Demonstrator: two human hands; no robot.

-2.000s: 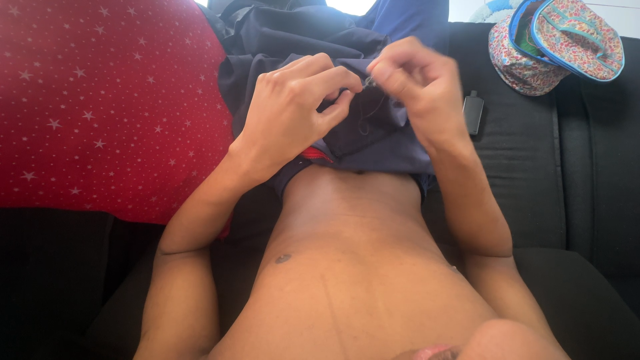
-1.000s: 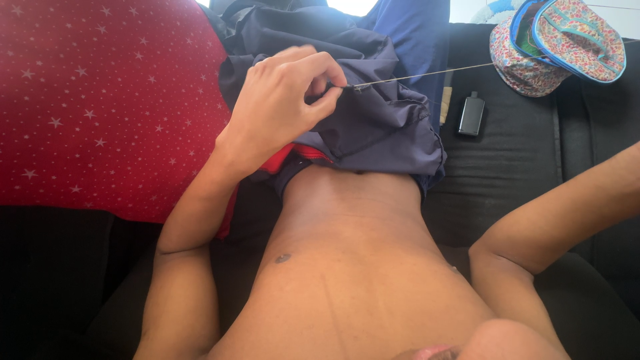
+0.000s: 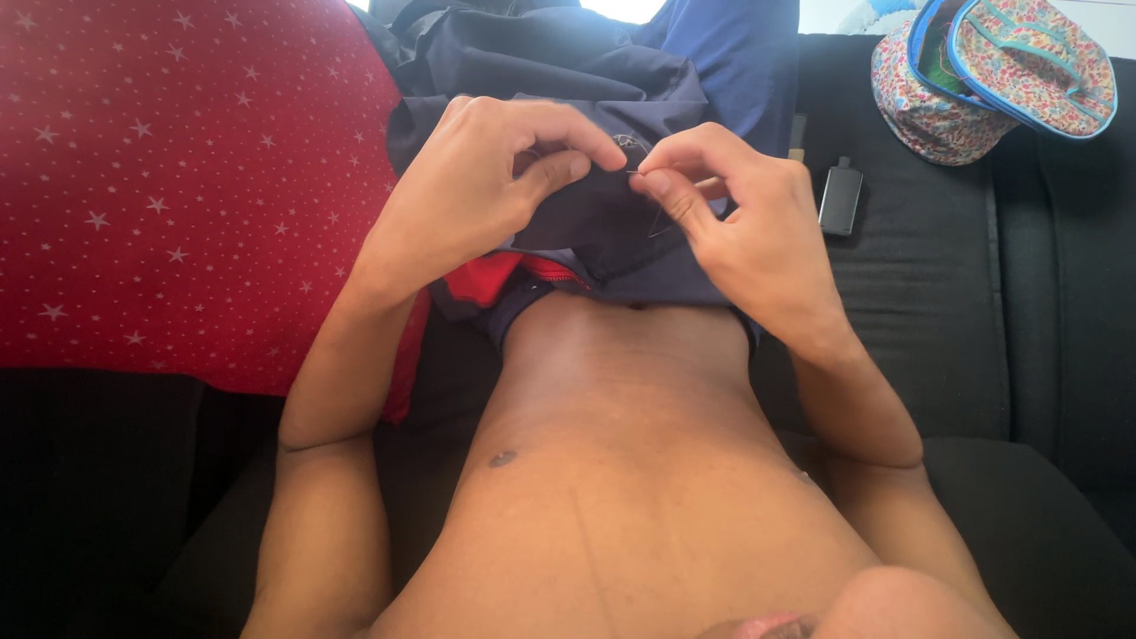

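A dark navy garment (image 3: 568, 222) with a red part and a red zipper lies across my lap. Between my hands, a patch of light stitching (image 3: 626, 140) shows on the cloth. My right hand (image 3: 737, 204) pinches a thin sewing needle (image 3: 634, 171) between thumb and forefinger, its point toward the other hand. Loose thread hangs in a loop below those fingers. My left hand (image 3: 506, 169) is over the cloth, its thumb and forefinger apart near the needle; whether its other fingers hold a fold of the garment is hidden.
A red cushion or cloth with white stars (image 3: 177, 177) lies at the left. On the black sofa (image 3: 923, 293) to the right are a small black rectangular device (image 3: 840, 200) and a partly hidden light strip (image 3: 797, 138). An unzipped floral pouch (image 3: 941, 106) sits at the upper right.
My right hand, stretched far right with the thread drawn taut one second ago, is back over the garment beside my left hand. The thread now hangs slack. My left thumb and forefinger have parted.
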